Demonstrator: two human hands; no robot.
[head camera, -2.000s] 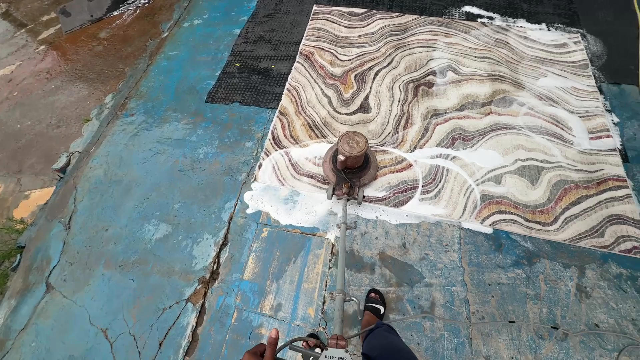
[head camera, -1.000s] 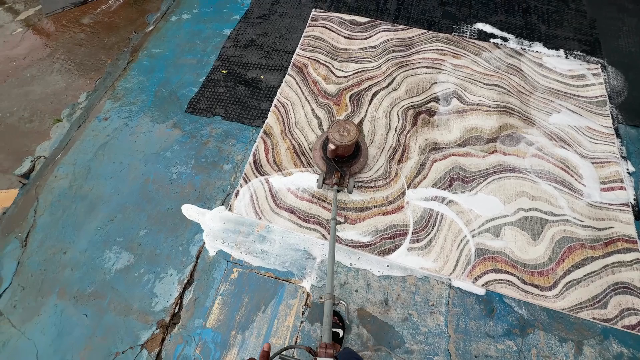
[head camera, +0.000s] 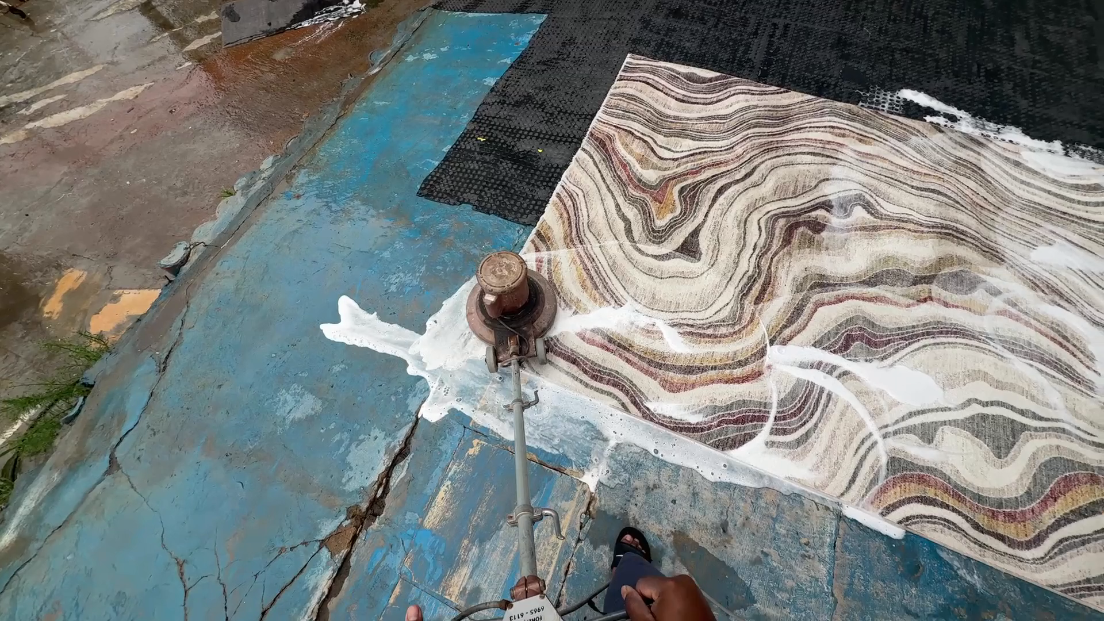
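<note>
A rotary floor scrubber (head camera: 511, 302) with a rusty motor housing stands at the left edge of a wavy-striped rug (head camera: 742, 224), partly over the blue floor. Its long metal handle runs down toward me. My right hand (head camera: 668, 599) is closed around the handlebar at the bottom edge of the view. Of my left hand (head camera: 415, 613) only a fingertip shows, by the bar's left side; its grip is hidden. White foam (head camera: 448, 349) lies around the scrubber's base, along the rug's near edge and in streaks over the rug.
A black textured mat (head camera: 517, 147) lies behind and partly under the rug. Cracks (head camera: 371, 509) run through the blue floor (head camera: 285, 397). A raised broken edge (head camera: 259, 172) borders wet brown ground at left, with green weeds (head camera: 43, 414). A cable and my sandaled foot (head camera: 631, 545) are near the handle.
The scrubber has moved left across the rug to its left edge. The foam has spread farther left over the blue floor than two seconds ago.
</note>
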